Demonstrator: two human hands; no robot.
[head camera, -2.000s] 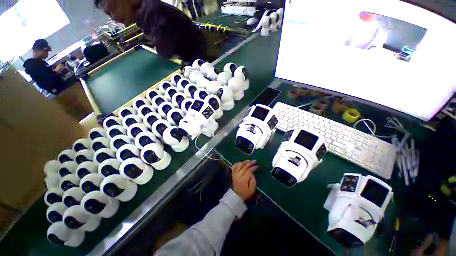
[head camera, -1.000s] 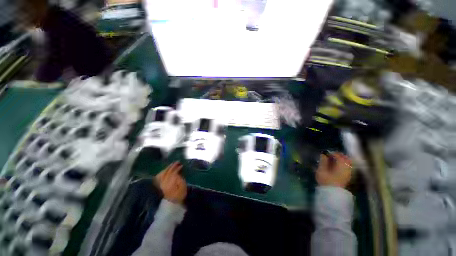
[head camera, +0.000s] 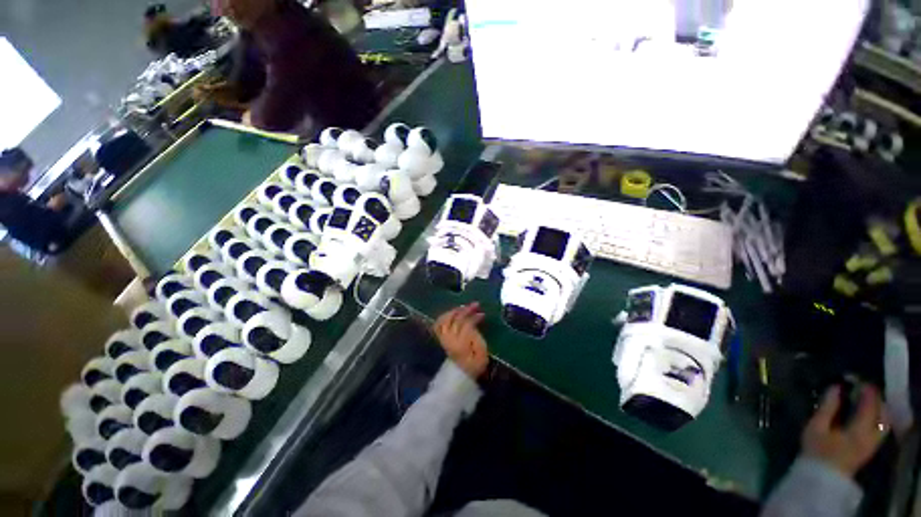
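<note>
Three white security cameras with black windows stand before the keyboard: left, middle and right. A similar white camera unit with a thin white lead stands by the rows at left. My left hand rests at the bench's front edge below the left camera, fingers slightly apart, holding nothing visible. My right hand is at the lower right, over a small dark computer mouse, mostly hidden by the fingers.
Rows of white ball heads fill the left bench. A bright monitor stands behind the white keyboard. Thin white sticks, yellow tape and a black machine are at right. A person is beyond the green line table.
The view swung right, then back left. The right hand, barely in view at first, now shows more fully at lower right. The three cameras keep their places; the left hand stays near the bench edge.
</note>
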